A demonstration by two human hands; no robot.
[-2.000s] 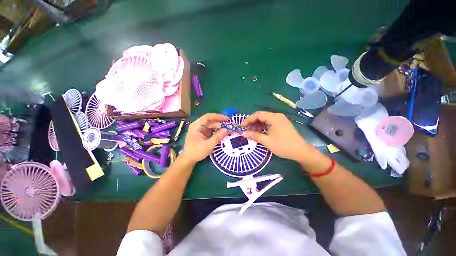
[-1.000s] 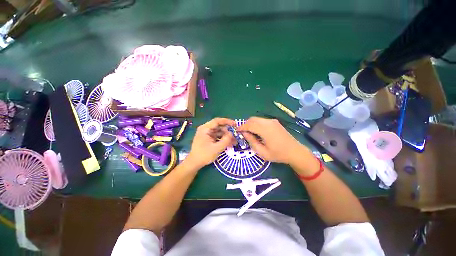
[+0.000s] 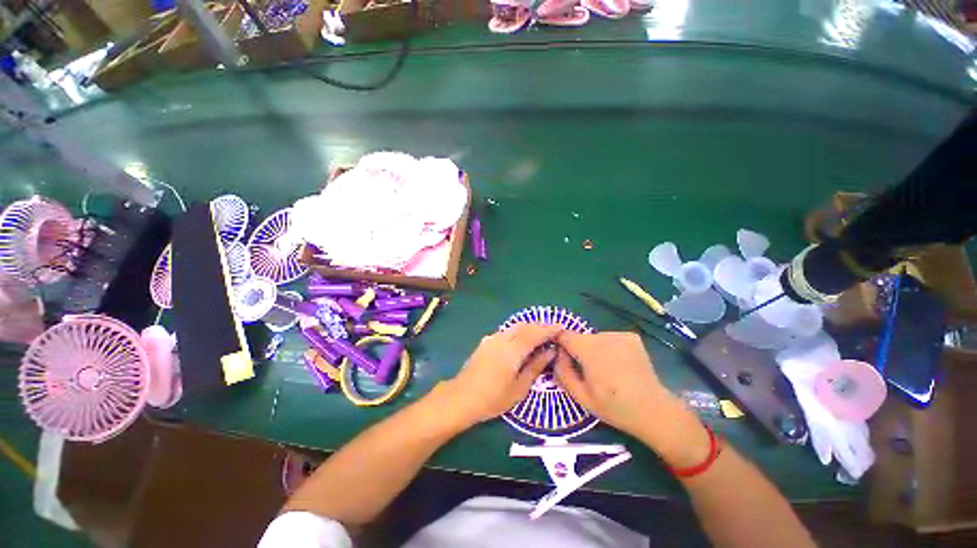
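Observation:
The round slatted fan housing [image 3: 549,415] lies on the green bench in front of me, its white clip base [image 3: 566,467] pointing towards me. My left hand [image 3: 501,369] and my right hand [image 3: 613,377] meet over the centre of the housing. Their fingertips are pinched close together around something small and dark, mostly hidden by the fingers. I cannot tell exactly what it is. The centre of the housing is covered by the hands.
Left: a box of pale grilles [image 3: 455,268], purple cells [image 3: 348,348], a tape roll [image 3: 401,387], a black padded bar [image 3: 204,289] and a pink fan [image 3: 86,378]. Right: translucent blades [image 3: 696,278], a yellow-handled tool [image 3: 643,294], a white glove [image 3: 830,428], a phone [image 3: 911,337] and a black arm [image 3: 889,230].
The view has tilted up, so the bench items sit lower and further right and the far side of the bench shows. The hands have closed together over the housing, covering the small part between them.

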